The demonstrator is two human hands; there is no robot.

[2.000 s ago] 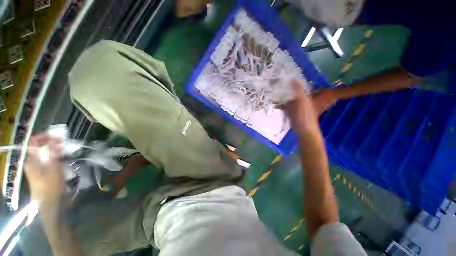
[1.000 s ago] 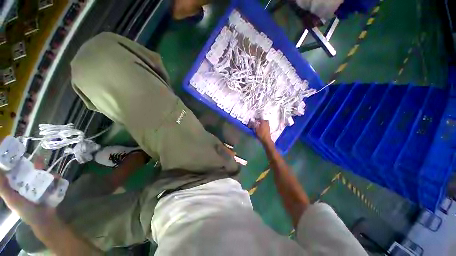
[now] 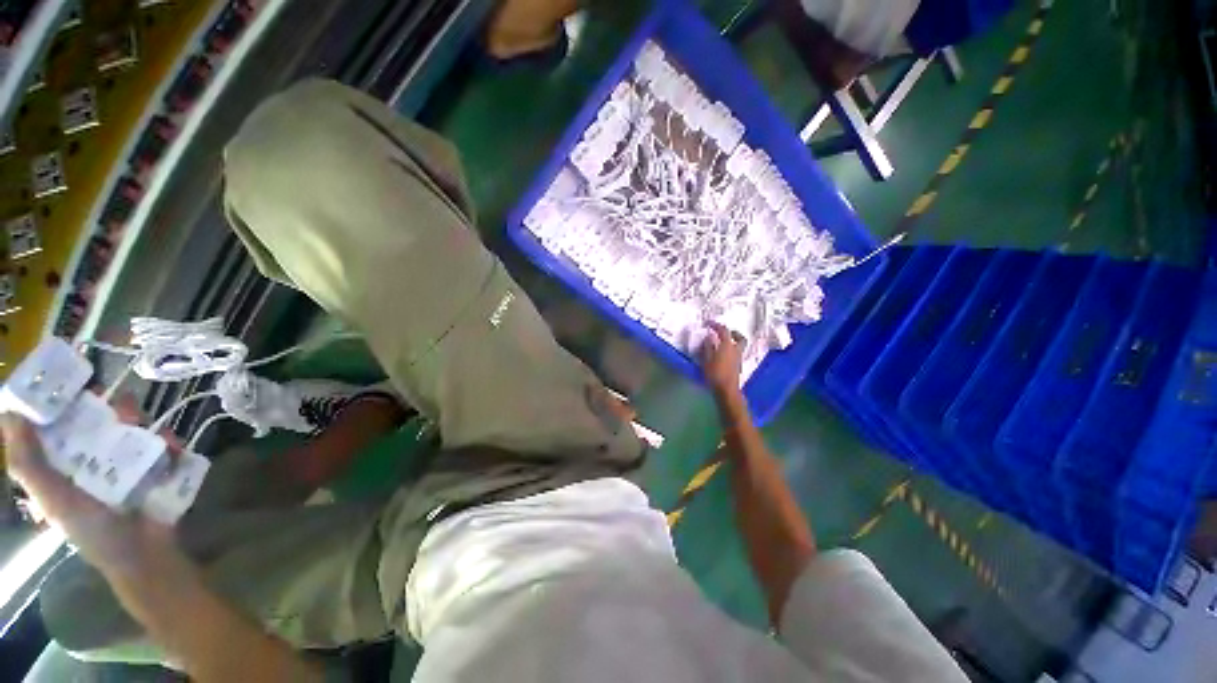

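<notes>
My left hand (image 3: 80, 500) is at the left edge and holds several white power adapters (image 3: 100, 447) side by side. Their coiled white cables (image 3: 187, 350) hang beyond them over my leg and shoe. My right hand (image 3: 722, 355) is at the near end of a blue tote (image 3: 828, 200). Its fingers are at the adapters there; glare hides whether they grip one. The tote holds rows of white adapters along its sides and tangled white cables (image 3: 667, 200) in the middle.
Blue empty totes (image 3: 1014, 387) lean in a row right of the filled one. A yellow rack shelf (image 3: 80, 107) with sockets and a white edge curves along the left. A stool (image 3: 854, 127) with a seated person is at the top. Another person's arm (image 3: 527, 24) shows at the top.
My left hand came from a blurred position by the rack and now shows a stack of adapters. My right hand moved from the tote's right side to its near end; the coworker's arm left the tote.
</notes>
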